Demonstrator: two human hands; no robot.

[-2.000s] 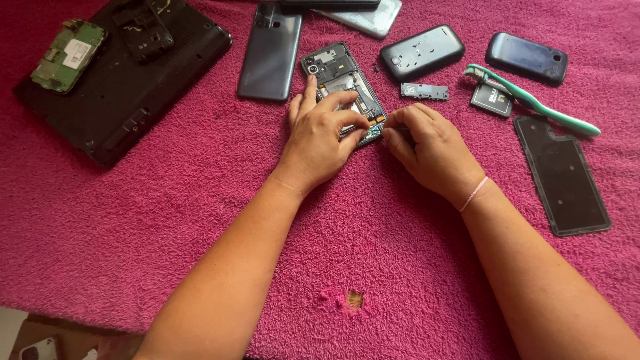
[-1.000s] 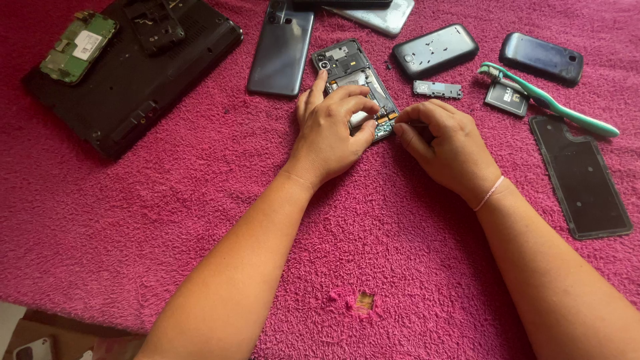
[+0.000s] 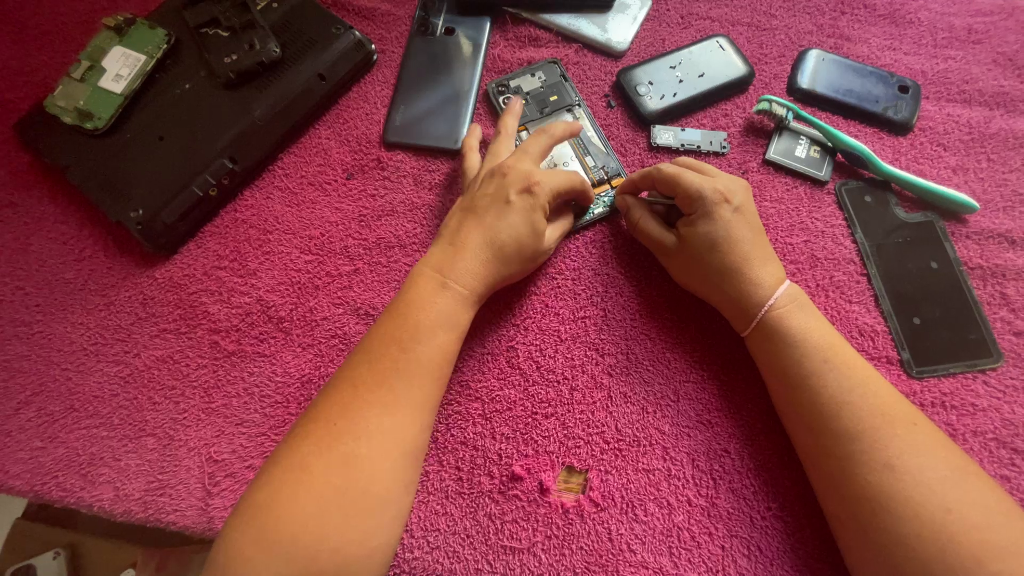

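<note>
An opened smartphone [image 3: 552, 100] lies tilted on the pink towel, its battery, flex cables and small green lower board showing. My left hand [image 3: 512, 192] rests over it, fingers spread across the phone's left side and middle, the thumb near the lower board. My right hand [image 3: 696, 216] is at the phone's lower right corner, thumb and index finger pinched on a thin tool, mostly hidden by the fingers. A small metal and plastic phone bracket [image 3: 690, 139] lies just beyond my right hand.
A black laptop base [image 3: 192, 136] at the left carries a green circuit board [image 3: 108, 72]. Around the phone lie a dark phone [image 3: 438, 76], a black phone with tiny screws [image 3: 686, 76], a blue-black phone cover [image 3: 854, 88], a toothbrush [image 3: 888, 168], a battery [image 3: 800, 152] and a dark panel [image 3: 920, 280].
Both hands stay at the opened phone, with only small shifts of the fingers. The view has moved slightly.
</note>
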